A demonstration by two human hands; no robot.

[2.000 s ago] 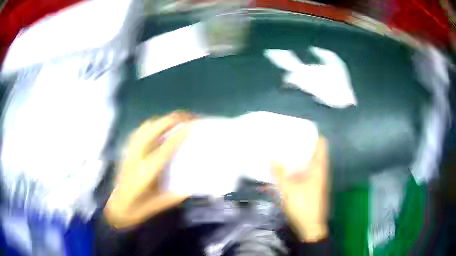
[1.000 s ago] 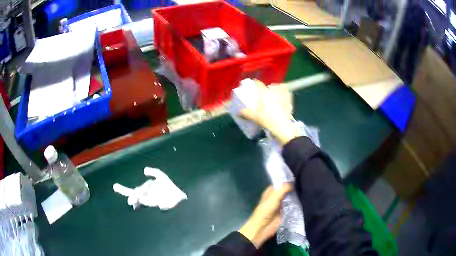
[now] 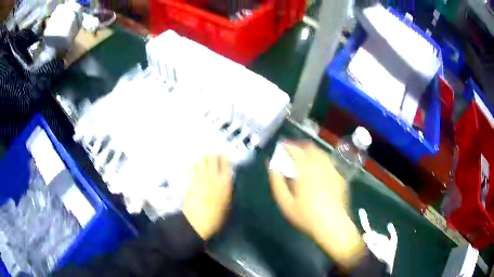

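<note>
A long row of white power strips [image 3: 216,81] stands on edge on the green bench, its bagged white cords [image 3: 146,140] fanned toward me. My left hand [image 3: 208,195] is blurred, with its fingers at the near right edge of these cords; its grip is unclear. My right hand [image 3: 314,197] is low over the bench right of the row. Its fingertips are at a small white piece [image 3: 283,160], possibly the card; whether it is gripped is unclear. A white cloth glove [image 3: 380,243] lies at lower right.
A clear bottle [image 3: 352,150] stands just beyond my right hand. A blue bin [image 3: 89,200] with bagged items is at lower left. Red crates [image 3: 238,32] and a blue tray [image 3: 379,103] lie behind the bench. A white block [image 3: 460,262] is at lower right. A dark sleeve shows far left.
The view has swung left to the stacked row. My hands have left the bagged strip they held near the red crate. A white block now shows on the bench near that crate.
</note>
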